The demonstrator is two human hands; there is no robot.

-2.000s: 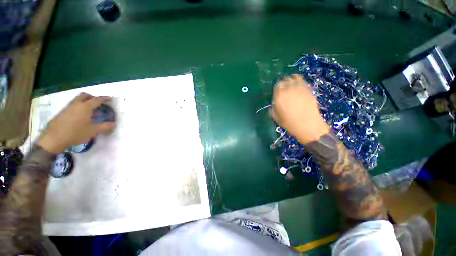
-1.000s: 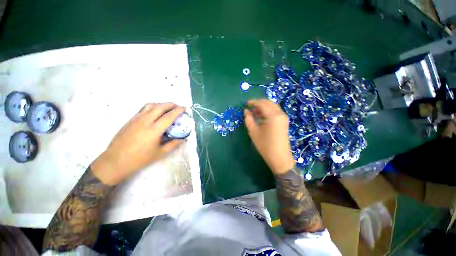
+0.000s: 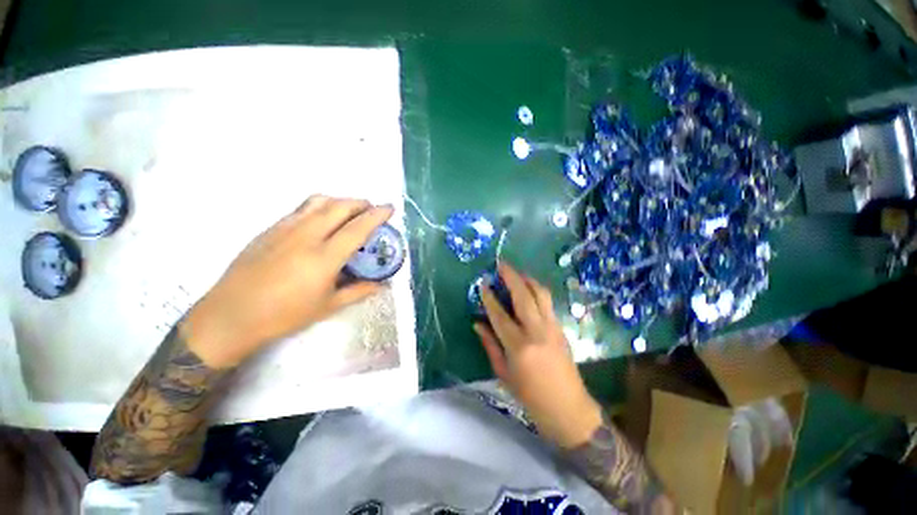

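My left hand (image 3: pixel 292 267) grips a round plastic housing (image 3: pixel 380 251) at the right edge of the white sheet (image 3: pixel 231 131); the housing's pale inside faces up. A blue circuit board (image 3: pixel 469 233) lies on the green mat just right of it, its white wire reaching to the sheet's edge. My right hand (image 3: pixel 523 337) has its fingers on a second blue board (image 3: pixel 489 292), partly hidden under them, below the first. Three more housings (image 3: pixel 92 202) sit in a loose group at the sheet's far left.
A tangled heap of blue boards (image 3: pixel 684 201) lies on the green mat at right. A small white ring (image 3: pixel 525 116) and a white wire-end disc (image 3: pixel 521 148) lie left of it. A metal fixture (image 3: pixel 875 166) stands at the right edge, an open cardboard box (image 3: pixel 694 433) below.
My right hand has moved down towards me with a board under its fingers, apart from the other board. My left hand still grips the housing at the sheet's edge. The camera view has shifted.
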